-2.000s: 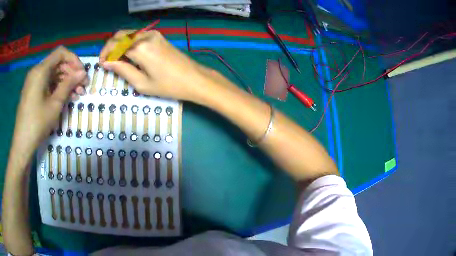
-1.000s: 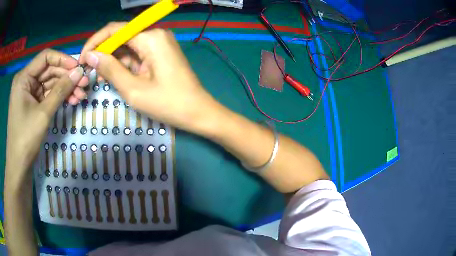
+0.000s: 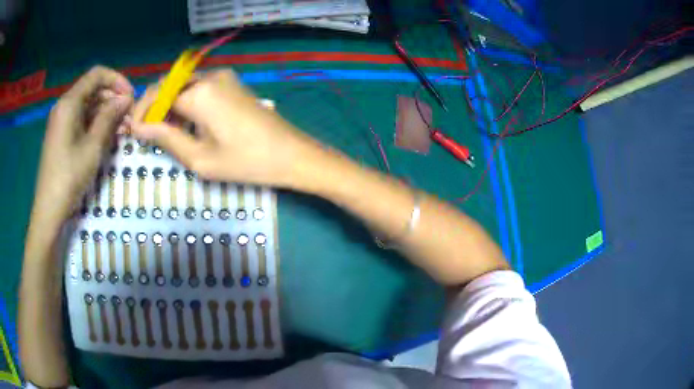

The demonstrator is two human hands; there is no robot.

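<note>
The white component tray [image 3: 175, 291] lies on the green mat, with rows of brown dumbbell-shaped slots and small round units at many slot ends. My right hand [image 3: 221, 125] is over the tray's top part and holds the yellow probe pen [image 3: 171, 87], tilted, with a red wire at its rear. My left hand [image 3: 80, 133] is at the tray's upper left corner, fingertips bent together close to my right fingertips. The image is blurred there, and I cannot tell whether a unit is between the left fingers. Both hands hide the tray's top row in part.
Right of the tray lie a copper-coloured plate [image 3: 413, 124], a red clip [image 3: 453, 147] and a dark thin probe [image 3: 420, 72]. Red and black wires [image 3: 525, 129] tangle at the upper right, near a cream rod [image 3: 638, 84]. A pale stack [image 3: 278, 14] is at the far edge.
The yellow pen has swung from a low slant to a steeper tilt, and its rear end is lower in the picture. My right hand has moved slightly down. The view has shifted a little.
</note>
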